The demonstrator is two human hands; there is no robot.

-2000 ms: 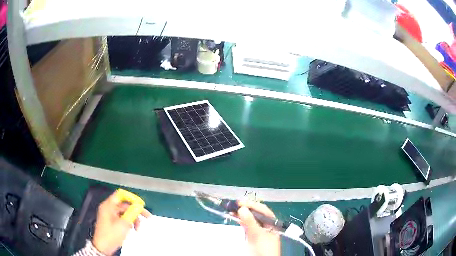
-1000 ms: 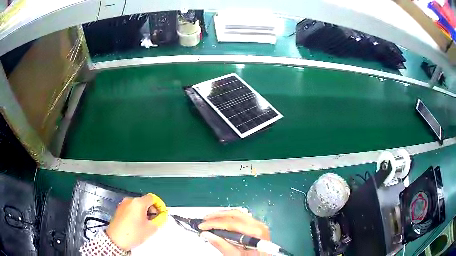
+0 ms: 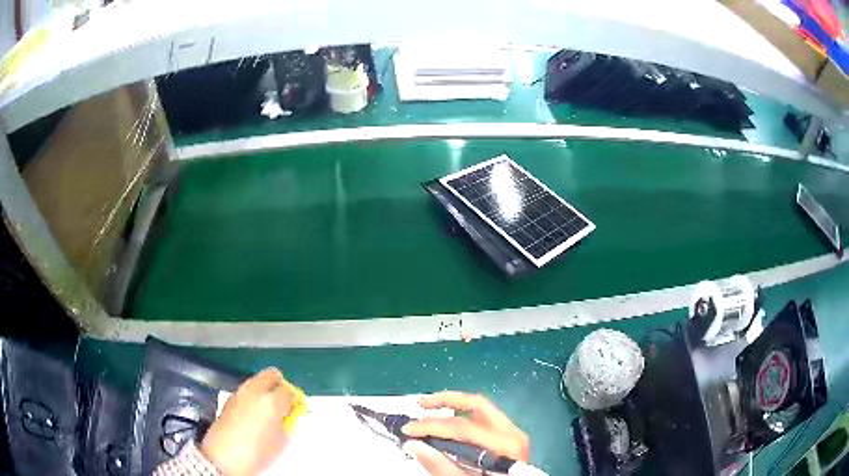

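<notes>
My right hand [image 3: 470,432] holds a black pen-like tool [image 3: 456,448], likely a soldering iron, its dark tip pointing up and left over the white work sheet [image 3: 340,442]. My left hand [image 3: 251,423] is at the sheet's left side, fingers curled, with bright yellow covers [image 3: 295,407] on the fingertips. Whether it holds anything is hidden by the fingers. A black panel back with a looped wire [image 3: 181,395] lies left of and partly behind my left hand.
Beyond the rail, a solar panel [image 3: 521,209] lies on a black piece on the green belt [image 3: 279,242]; another panel [image 3: 818,219] is far right. Right: grey speckled lump [image 3: 604,368], wire reel [image 3: 722,310], black fan [image 3: 780,379]. More black panels [image 3: 39,409] stand left. White shelf overhead.
The panel on the belt has moved right. My right hand has come down onto the sheet with the tool. In the last second the hands have drawn slightly apart.
</notes>
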